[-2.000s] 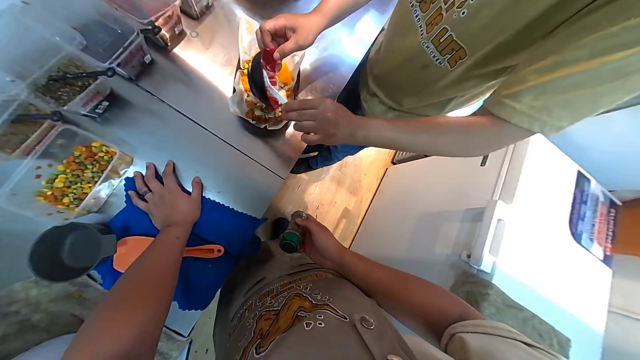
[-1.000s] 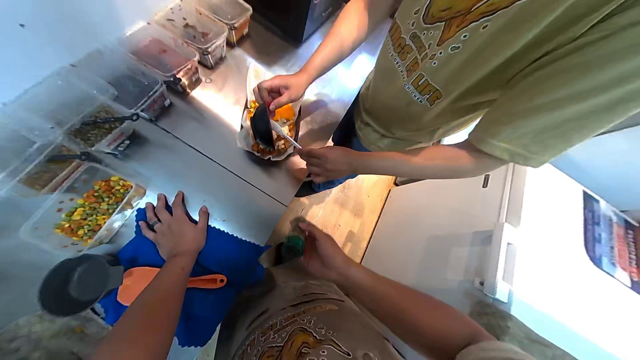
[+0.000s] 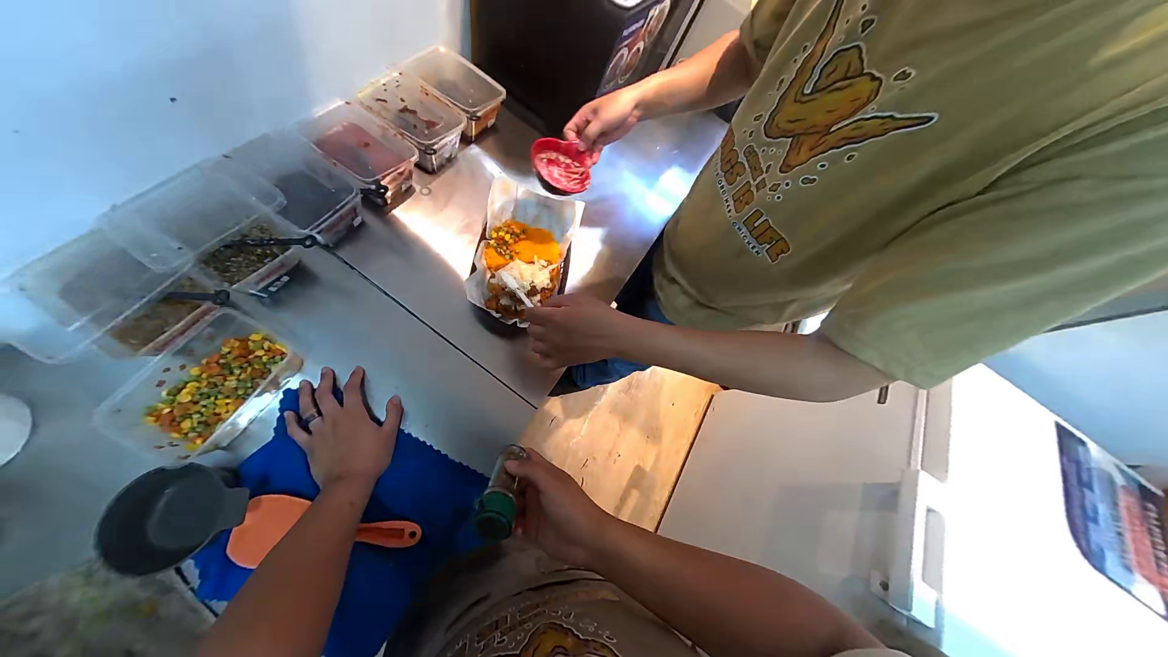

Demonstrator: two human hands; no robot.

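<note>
My left hand [image 3: 345, 427] rests with spread fingers on a blue cloth [image 3: 429, 484] on the steel counter. An orange rice paddle [image 3: 269, 529] lies on that cloth, passing beneath my left forearm, beside a dark grey handled cup [image 3: 160, 518]. My right hand [image 3: 557, 511] grips a small glass shaker jar with a green cap [image 3: 495, 513], cap end down, off the counter's edge. Across from me, a co-worker holds a small red-lined bowl [image 3: 561, 167] in one hand and a white utensil [image 3: 516, 286] over a paper-lined tray of food [image 3: 534, 208] in the other.
Clear plastic containers stand in a row along the wall, one with mixed vegetables [image 3: 217, 388], others with toppings such as dried herbs [image 3: 242, 257]. A white chest with a handle [image 3: 785, 456] is at the right. The co-worker's torso [image 3: 876, 182] is close beyond the counter corner.
The co-worker's bowl has moved from over the food tray to beyond it, and pale topping now shows on the food. My left hand stays on the cloth.
</note>
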